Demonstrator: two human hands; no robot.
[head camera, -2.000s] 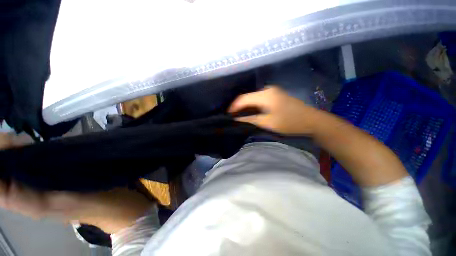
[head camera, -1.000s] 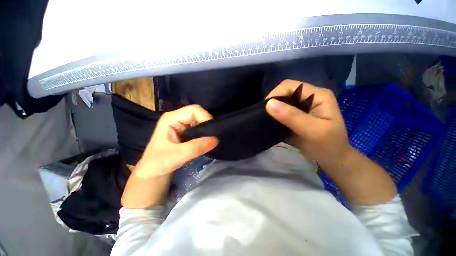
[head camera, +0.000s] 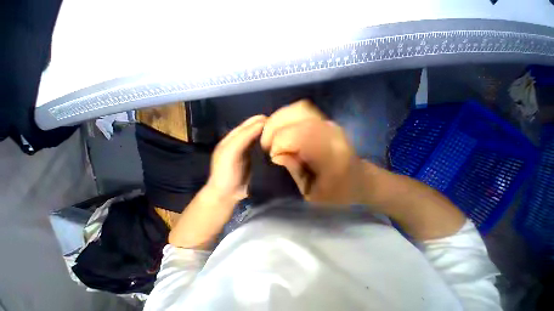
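A narrow black band (head camera: 267, 179) hangs between my two hands over my lap, below the table's front edge. My left hand (head camera: 234, 158) is on its left side, fingers pointing up, and seems to hold its upper edge. My right hand (head camera: 313, 152) is curled over its right side, fingers bent, blurred by motion. The fingertips of both hands meet at the top of the band. The dark tips seen earlier by my right hand do not show now.
A white table with a ruler scale (head camera: 340, 59) on its grey front edge crosses above my hands. Black garment (head camera: 21, 73) hangs over its left end. Black pieces lie on a wooden surface (head camera: 167, 119). A bag with black fabric (head camera: 121, 249) is lower left; blue baskets (head camera: 468, 164) are right.
The black piece was stretched sideways between my hands and now hangs narrow. My hands have come together, the right moving left. Dark pointed tips by my right hand have gone from view.
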